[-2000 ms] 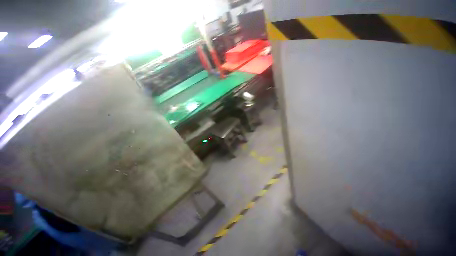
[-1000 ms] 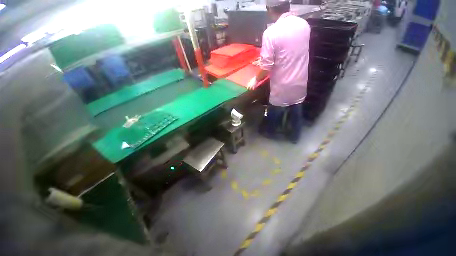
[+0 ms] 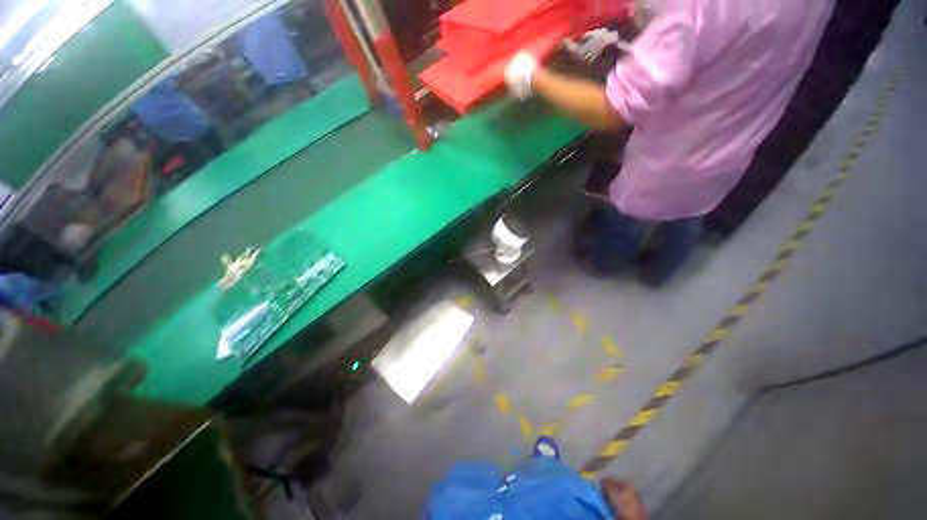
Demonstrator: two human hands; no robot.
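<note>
Part of my right hand [image 3: 622, 498] shows small and blurred at the bottom edge, beside my blue smock [image 3: 513, 493]; whether it holds anything cannot be told. My left hand is not in view. On the green bench [image 3: 407, 203] ahead lies a green circuit board panel [image 3: 290, 289] at a slant near the front edge. A pale, crumpled-looking item [image 3: 239, 267] lies by its back left corner.
A person in a pink smock [image 3: 701, 112] stands at the right, one gloved hand at stacked red trays [image 3: 498, 41]. A flat-topped stool [image 3: 425, 350] and a smaller stool with a white roll-like item [image 3: 508, 241] stand before the bench. Striped tape [image 3: 712, 340] marks the floor.
The wall and the large pale panel that filled much of the view have moved aside. The bench, board panel and stools look nearer. My smock and right hand have come in at the bottom.
</note>
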